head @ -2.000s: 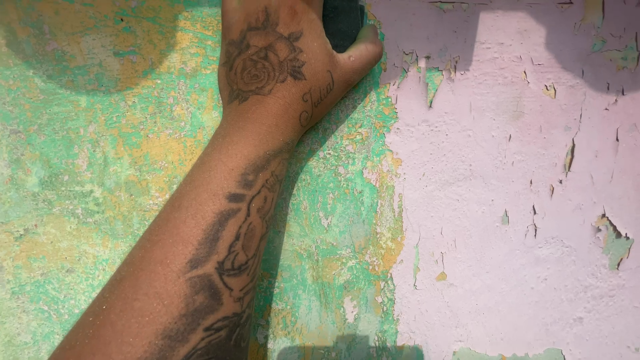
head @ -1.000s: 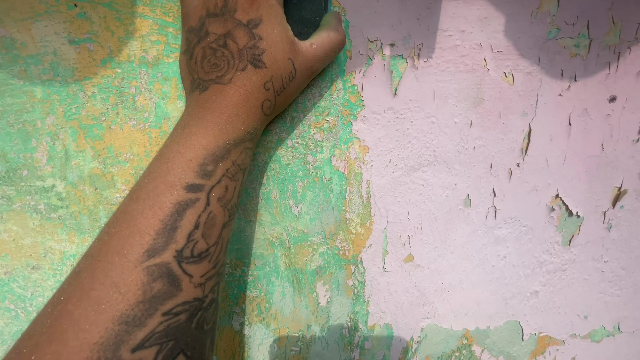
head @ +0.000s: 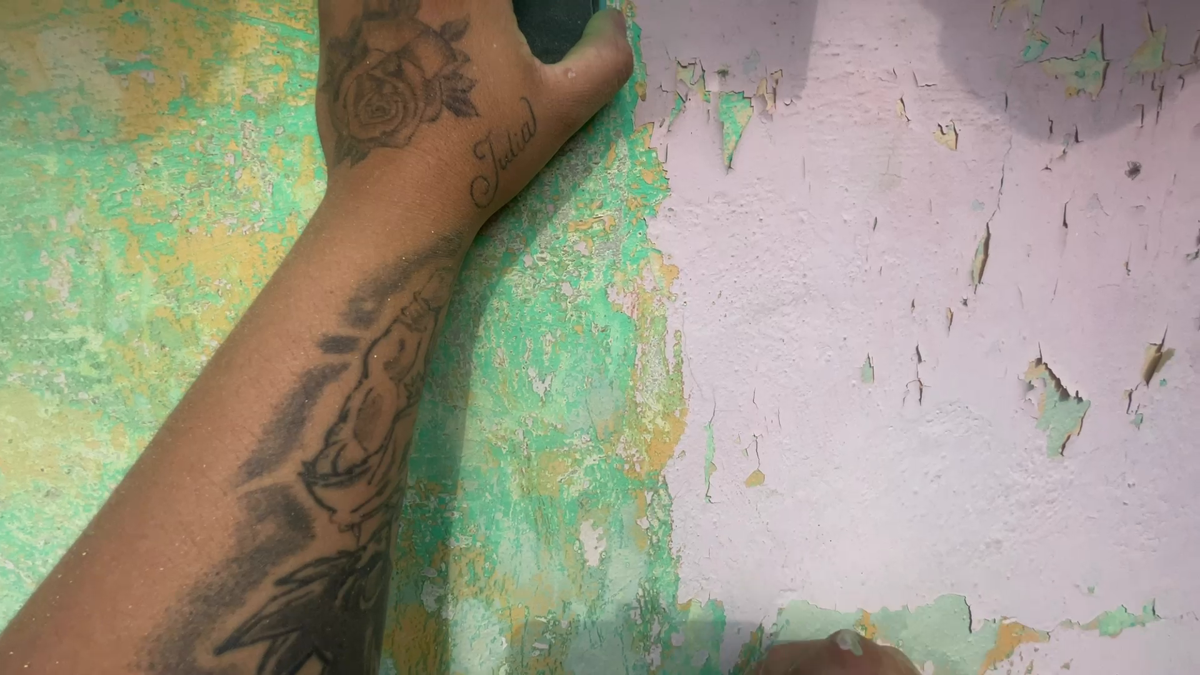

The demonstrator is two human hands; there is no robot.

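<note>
My left hand (head: 459, 84) is at the top of the head view, its back toward me and its thumb pointing up and right. It is closed around a dark, flat-faced object (head: 560, 28), mostly hidden by the hand and cut off by the frame's top edge. The fingertips are out of frame. Tattoos cover the back of the hand and the forearm. The hand lies over a painted wall (head: 544, 375) with worn green and yellow paint. At the bottom edge a rounded bit of skin (head: 839, 656) with a pale speck shows; whether it is my right hand cannot be told.
Right of the hand, pale pink paint (head: 844, 281) covers the wall, with cracks and lifted flakes. A larger chip (head: 1059, 412) exposes green beneath. A ragged border divides pink from green, and more green patches (head: 919, 628) run along the bottom. Shadows fall across the top.
The rounded bit of skin has come into view at the bottom edge. My left hand keeps about the same place against the wall, while the view has shifted.
</note>
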